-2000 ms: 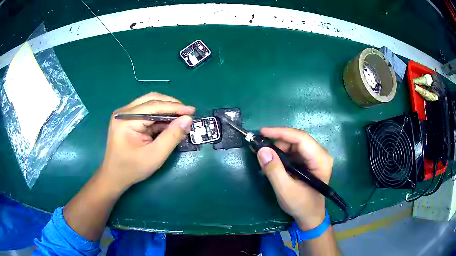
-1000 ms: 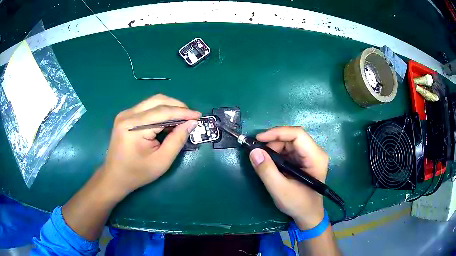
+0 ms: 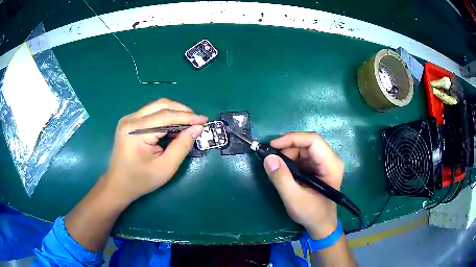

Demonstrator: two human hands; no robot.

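My left hand (image 3: 151, 143) holds slim grey tweezers (image 3: 159, 129), their tips at the upper left edge of the watch housing. The watch housing (image 3: 213, 135), pale-rimmed with white, black and silver parts inside, sits on the dark holding fixture (image 3: 240, 140). The fixture's left end is partly hidden by my left hand. My right hand (image 3: 305, 177) holds the black soldering iron (image 3: 308, 179). Its thin metal tip points at the upper right edge of the housing; I cannot tell whether it touches. A blue band (image 3: 324, 242) is on my right wrist.
A second watch housing (image 3: 201, 54) lies at the back. Solder wire (image 3: 134, 62) runs from the far side. A clear bag (image 3: 65, 112) with a pale sheet (image 3: 28, 99) lies left. At the right are a tape roll (image 3: 366, 86), a black fan (image 3: 408, 158) and a red tray (image 3: 432, 99).
Since two seconds ago, the iron tip has moved left and up to the housing's edge. The tweezers' tips have shifted slightly right onto the housing's upper left edge.
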